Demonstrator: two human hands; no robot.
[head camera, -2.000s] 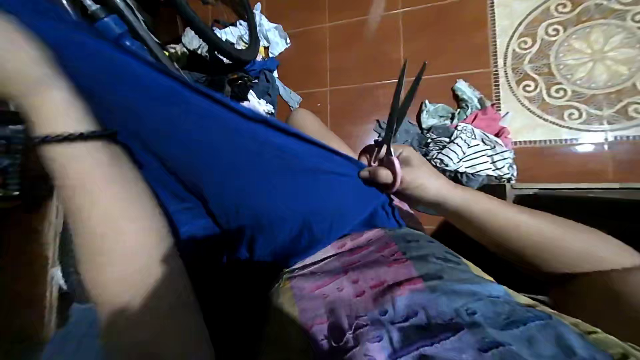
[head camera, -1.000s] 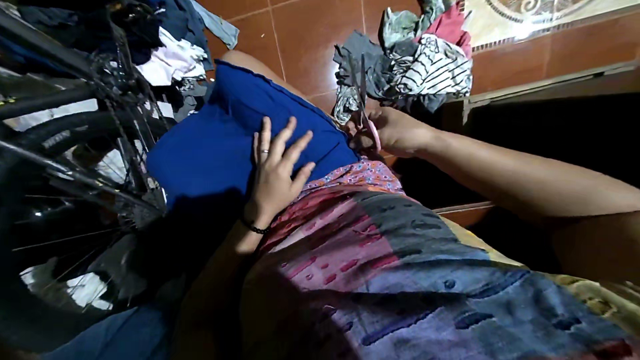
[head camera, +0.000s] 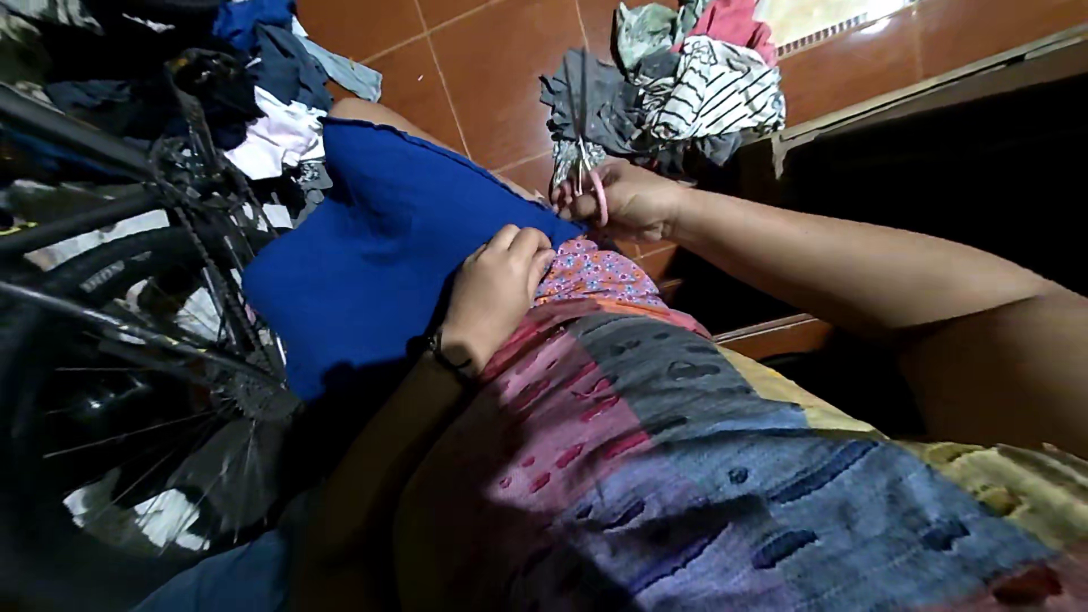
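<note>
A blue cloth (head camera: 382, 221) lies spread over my lap, its hemmed edge running toward my right hand. Scissors with pink handles (head camera: 600, 197) are in my right hand (head camera: 633, 200), their dark blades pointing up and away over the floor. The fingers of that hand are at the corner of the cloth; whether they pinch it is hard to tell. My left hand (head camera: 497, 293), with a dark bracelet at the wrist, rests on the near edge of the cloth with its fingers curled. Whether those fingers grip the cloth cannot be seen.
A bicycle's rear wheel (head camera: 51, 280) and frame stand close on the left. Behind them lie heaped clothes (head camera: 280, 127). Beyond my right hand, a pile of grey, striped and red cloths (head camera: 714, 89) lies on the tiled floor (head camera: 501, 81). A dark recess is at the right.
My left hand has come down from the far left onto the cloth, first spread flat, now curled nearer my right hand. The cloth, earlier stretched taut, now lies looser. The view has shifted.
</note>
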